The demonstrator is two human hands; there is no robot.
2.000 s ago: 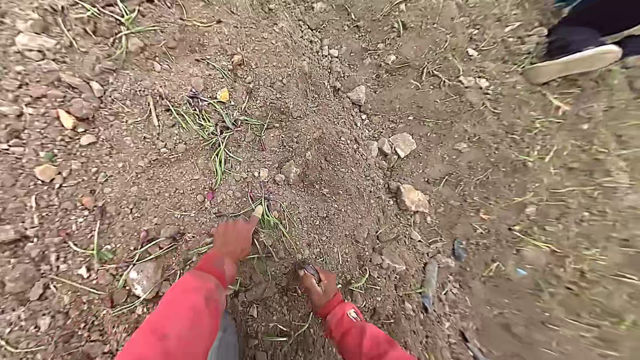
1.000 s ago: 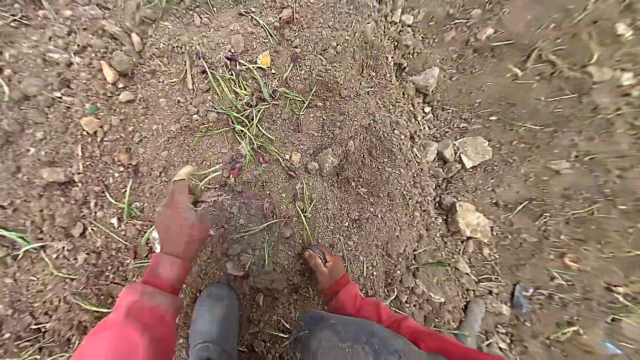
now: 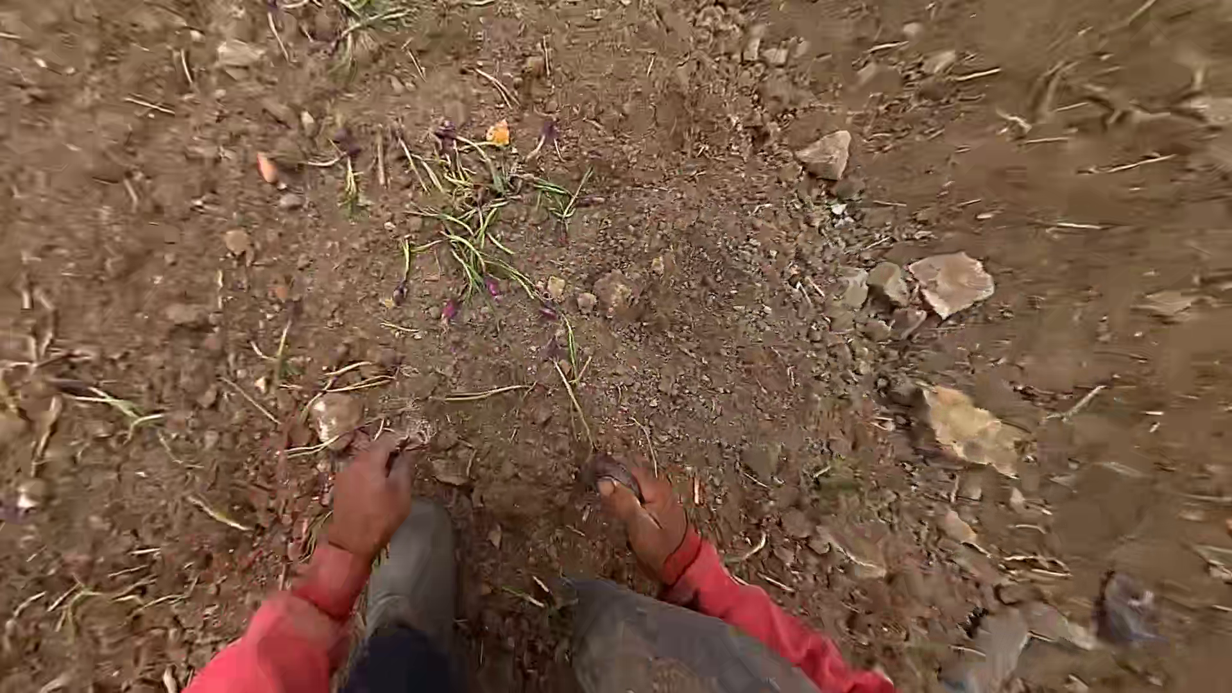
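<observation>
My left hand (image 3: 371,493), in a red sleeve, is low over the soil beside my boot. Its fingers are bent near a pale stone (image 3: 337,418); whether they hold anything is unclear. My right hand (image 3: 647,515) is closed around a small dark object (image 3: 612,470), too blurred to name, close to the ground. Ahead of the hands lies a loose cluster of green seedlings with purple bases (image 3: 472,241), likely onion sets. One thin seedling (image 3: 571,342) with a long pale stalk lies between that cluster and my right hand.
My grey boot (image 3: 414,568) and my bent knee (image 3: 664,640) are at the bottom. Several rocks, among them a flat pale one (image 3: 951,283) and a yellowish one (image 3: 972,428), lie on the right. More green plants (image 3: 371,14) show at the top left.
My left hand has drawn back toward my boot from its forward place near the seedlings. The view has shifted, and the other person's shoe seen at the upper right earliest is out of view.
</observation>
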